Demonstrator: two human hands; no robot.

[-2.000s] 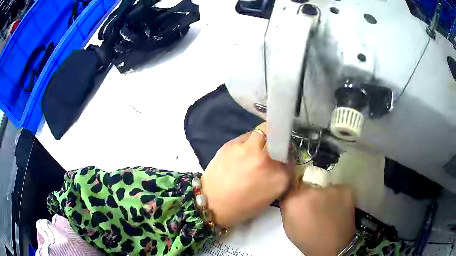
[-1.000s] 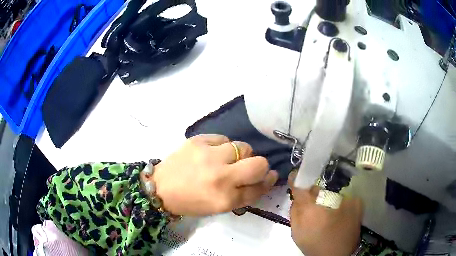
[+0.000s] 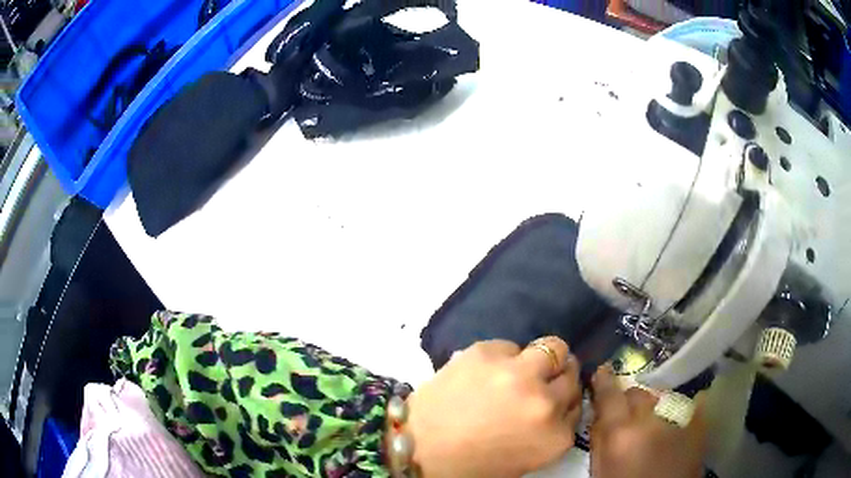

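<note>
A black rounded body panel [image 3: 523,289] lies flat on the white table, its right end under the sewing machine head [image 3: 644,224]. My left hand [image 3: 499,406] is at the panel's near edge, fingers curled down on it close to the needle area. My right hand [image 3: 644,434] is just right of it, under the presser area and partly hidden by the machine's lever and a cream knob. A short piece of dark strip shows between my hands. The needle and both sets of fingertips are mostly hidden.
A tangled bundle of black strips [image 3: 383,70] lies at the back left of the table [image 3: 308,233]. A waiting black panel [image 3: 191,140] lies beside it, against a blue bin [image 3: 121,154] holding black pieces. A tension dial [image 3: 776,347] projects from the machine at right.
The view has shifted, so the machine sits further right. The panel has turned and more of it shows. My left hand has moved from on top of the panel to its near edge, close to my right hand.
</note>
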